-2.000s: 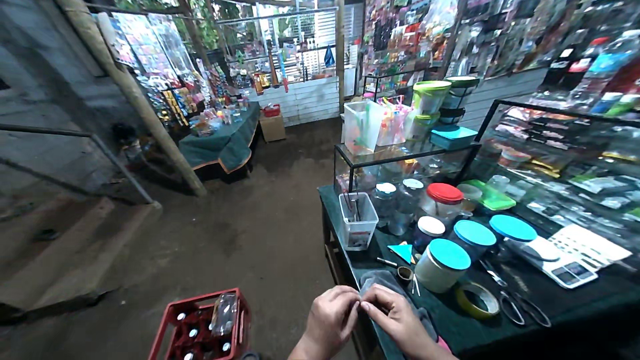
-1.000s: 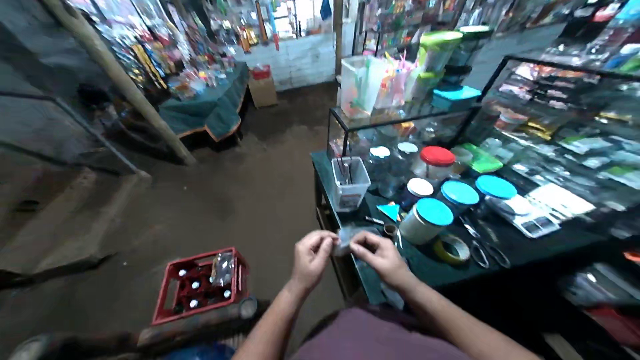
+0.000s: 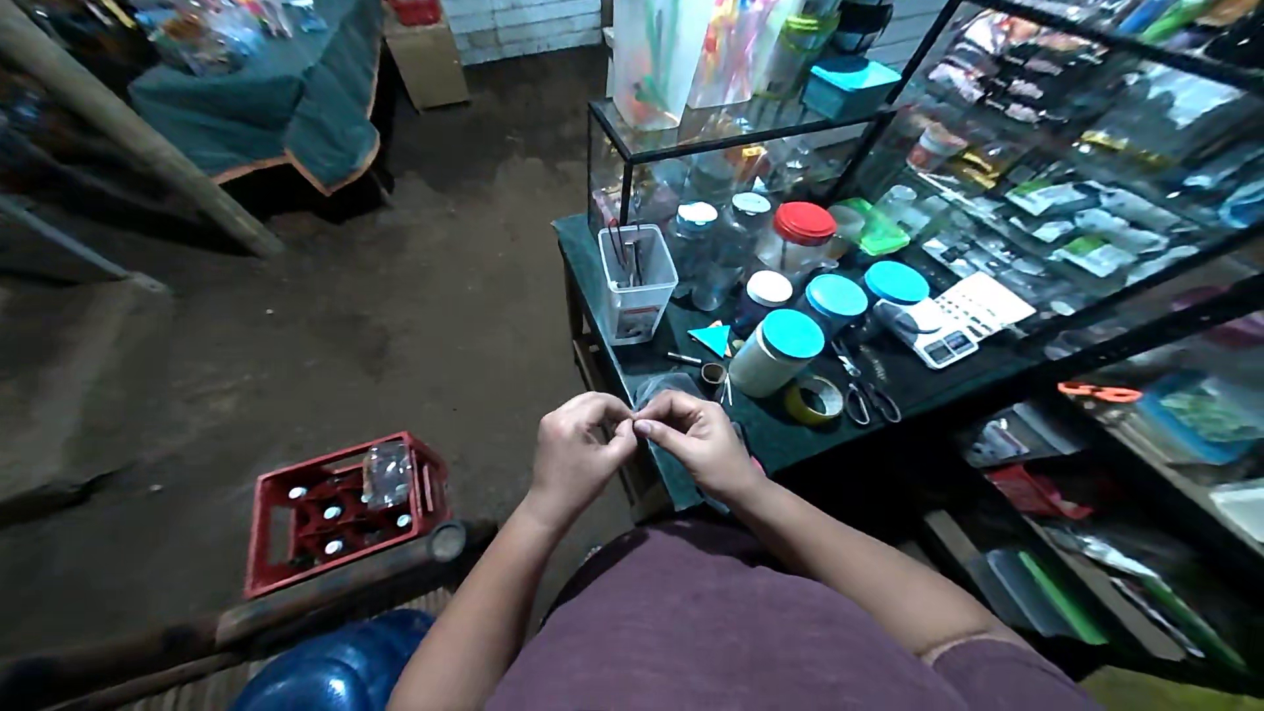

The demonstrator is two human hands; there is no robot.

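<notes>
My left hand [image 3: 585,444] and my right hand [image 3: 699,444] meet fingertip to fingertip over the near left edge of the green-covered table. Both pinch a thin, clear plastic bag [image 3: 664,388], which shows faintly behind the fingers; its outline is hard to make out. Just beyond the hands lie a small brown roll [image 3: 713,373] and a blue triangular piece [image 3: 711,339]. To the right stands a jar with a turquoise lid [image 3: 775,354], beside a roll of yellow tape [image 3: 815,400] and black-handled scissors [image 3: 865,390].
A clear plastic bin with tools [image 3: 639,296] stands at the table's left edge, near several lidded jars. A white digital scale [image 3: 948,336] is farther right, before a glass display case [image 3: 1066,178]. On the floor at left sits a red bottle crate [image 3: 346,513], near a blue plastic stool [image 3: 336,671].
My fingertips have come together; one second ago they were slightly apart with the clear plastic between them. The view has tilted downward.
</notes>
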